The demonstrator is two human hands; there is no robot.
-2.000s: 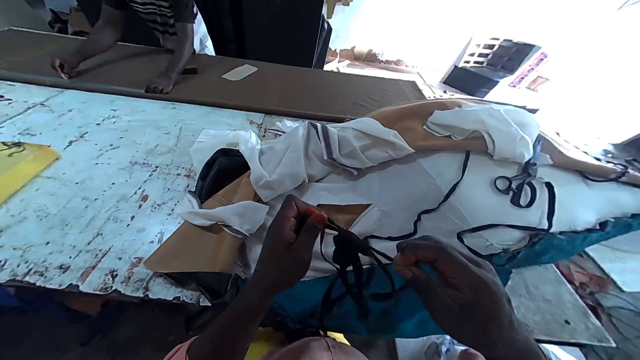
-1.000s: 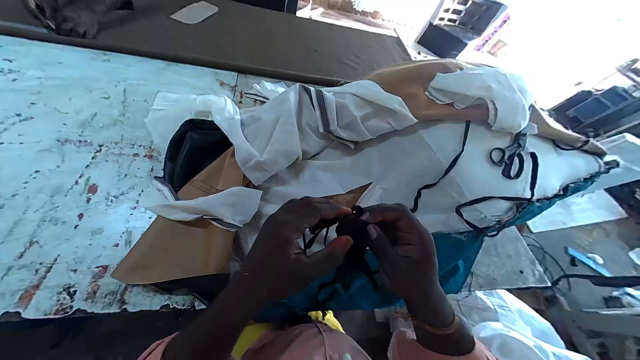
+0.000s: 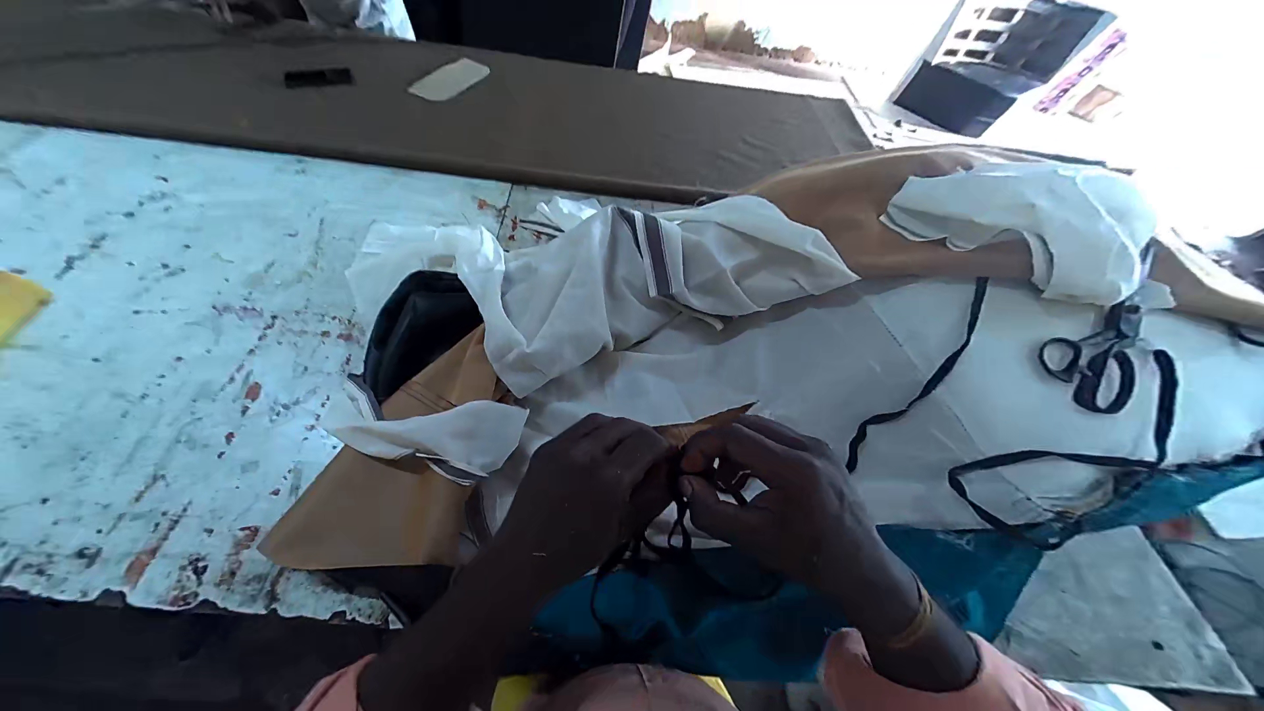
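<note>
Low in the middle of the view, my left hand [image 3: 592,479] and my right hand [image 3: 775,484] meet, both closed on a tangle of thin black fabric strip [image 3: 679,528]. Loops of it dangle below the fingers. Beneath and behind them lies a heap of white cloth [image 3: 691,380], with brown fabric [image 3: 375,509] to the left and teal fabric [image 3: 642,612] underneath. Another length of black strip [image 3: 928,390] snakes over the white cloth at the right. Scissors with black handles [image 3: 1096,370] rest there, their blades partly covered.
A paint-stained white table [image 3: 178,346] extends to the left, with a yellow item [image 3: 18,304] at its edge. Behind it, a long brown cloth [image 3: 592,118] holds a pale flat piece [image 3: 449,79] and a small dark object [image 3: 318,77]. Part of a person shows at the top left.
My hands, apart two seconds ago with the black strip between them, have come close together on it. The other person's hands, seen on the brown cloth earlier, are out of view.
</note>
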